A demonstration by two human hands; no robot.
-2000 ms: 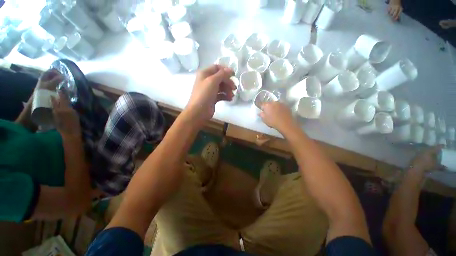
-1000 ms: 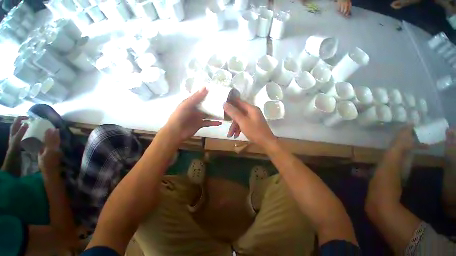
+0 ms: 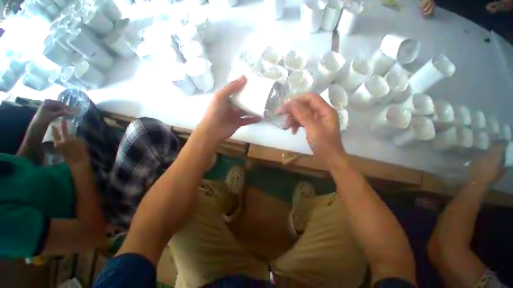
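Note:
My left hand (image 3: 224,109) holds a white container (image 3: 251,97) tilted on its side above the table's near edge, its open end facing right. Clear plastic film (image 3: 275,106) shows at that open end. My right hand (image 3: 310,118) is at the film, fingers bent and thumb near the fingertips; it seems to pinch the film, but the contact is blurred. Standing open containers (image 3: 300,80) cluster just behind my hands, hollow rims up.
Small containers (image 3: 462,136) stand in a double row at right. Shiny wrapped containers (image 3: 198,73) stand and lie at left. The white table (image 3: 360,143) has a brown edge. A person at left holds a container (image 3: 53,135); another person's arm (image 3: 462,205) reaches in at right.
Two seconds ago my hands were among the standing containers. Since one second ago, my left hand keeps the container, and my right hand has drawn back from its end, where film now shows.

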